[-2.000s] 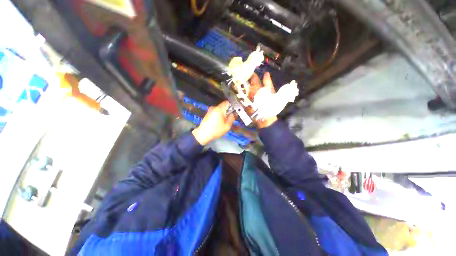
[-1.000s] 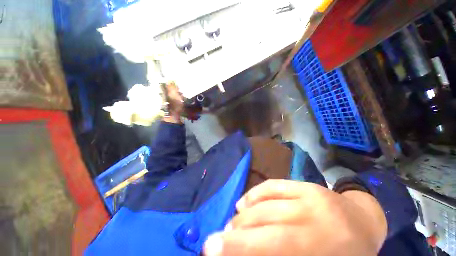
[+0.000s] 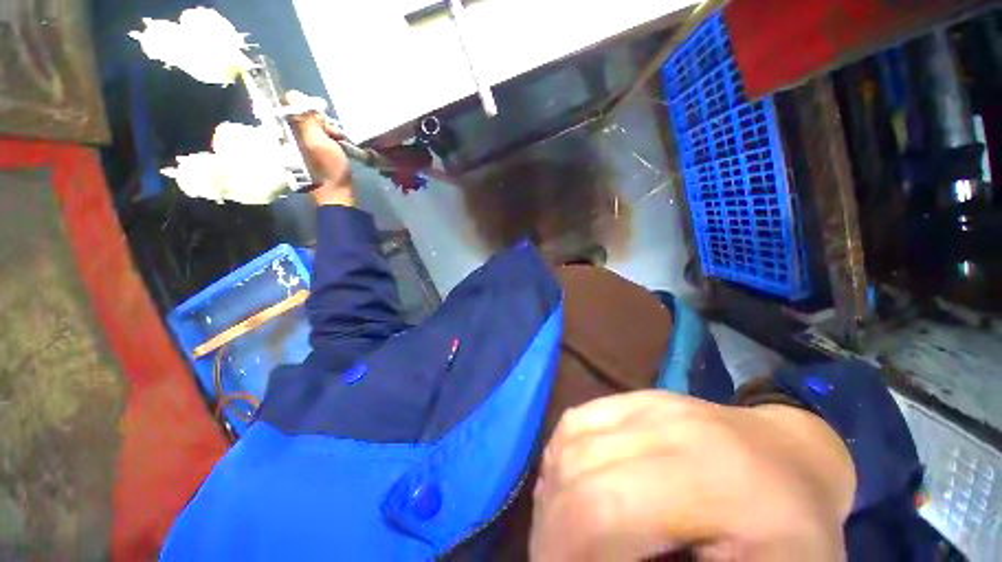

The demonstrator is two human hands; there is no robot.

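Note:
My left hand (image 3: 323, 157) is at the upper left, closed around the metal bar (image 3: 267, 102). Two knobbly white pieces stick out from the bar to the left, an upper piece (image 3: 196, 46) and a lower piece (image 3: 234, 165). Both are bright with glare and hang in the air beside the worktable. My right hand (image 3: 692, 478) is large and close to the camera at the bottom centre right. Its fingers are curled and partly cut off by the lower edge, so whether it holds something cannot be seen.
The white worktable (image 3: 527, 38) is at the top. A blue mesh crate (image 3: 734, 165) stands right of the floor area. An open blue crate (image 3: 244, 302) is at the lower left. Red machine frames (image 3: 165, 439) flank both sides, with a machine recess at the right.
Over the last second my left hand and the pieces have shifted up and left in view. My right hand stays close to the camera. Earlier both hands were together at the pieces before the machine.

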